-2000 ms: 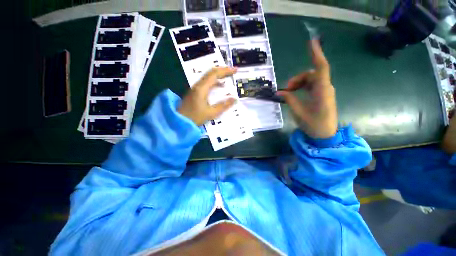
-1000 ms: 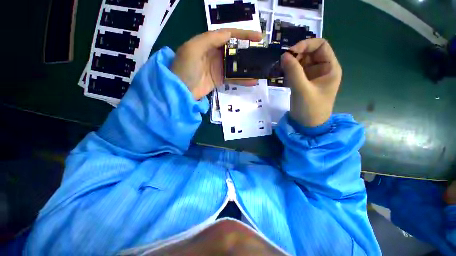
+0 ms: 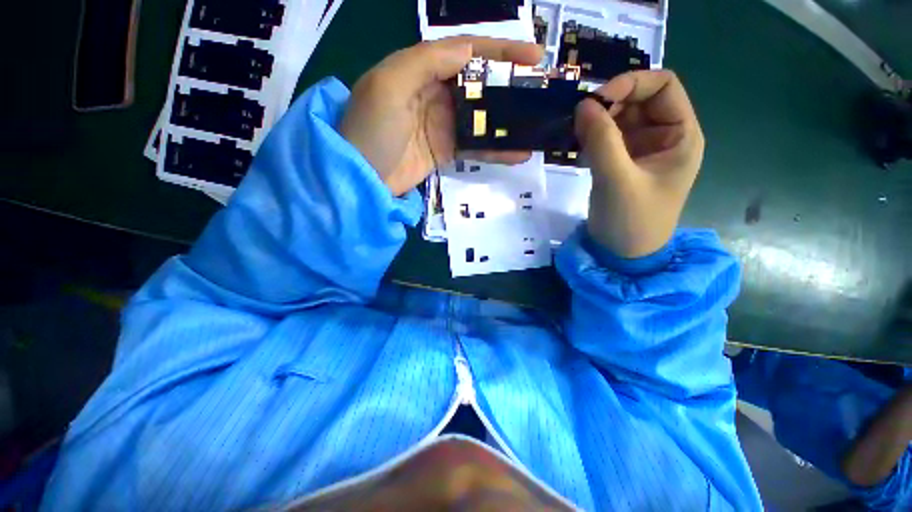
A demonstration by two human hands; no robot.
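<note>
My left hand (image 3: 405,115) holds a dark circuit board (image 3: 525,115) with gold patches by its left end, fingers along the top and bottom edges. A flat matte black area covers much of the board's face; I cannot tell where a sticker ends and the board begins. My right hand (image 3: 640,150) pinches something thin and dark at the board's right end, between thumb and forefinger. A white sticker sheet (image 3: 500,225) lies under the hands, with a black sticker at its top and small dark specks lower down.
A white tray (image 3: 655,25) with boards in pockets lies behind the hands. Sheets of black stickers (image 3: 178,142) are stacked at the left, with a smartphone (image 3: 105,55) beyond. A dark object (image 3: 885,130) stands at the right edge. Another person's arm (image 3: 885,435) is at the lower right.
My left hand has left the sticker sheet and now holds a board raised above it. My right hand has come to the board's right end. Over the last second both hands moved only slightly.
</note>
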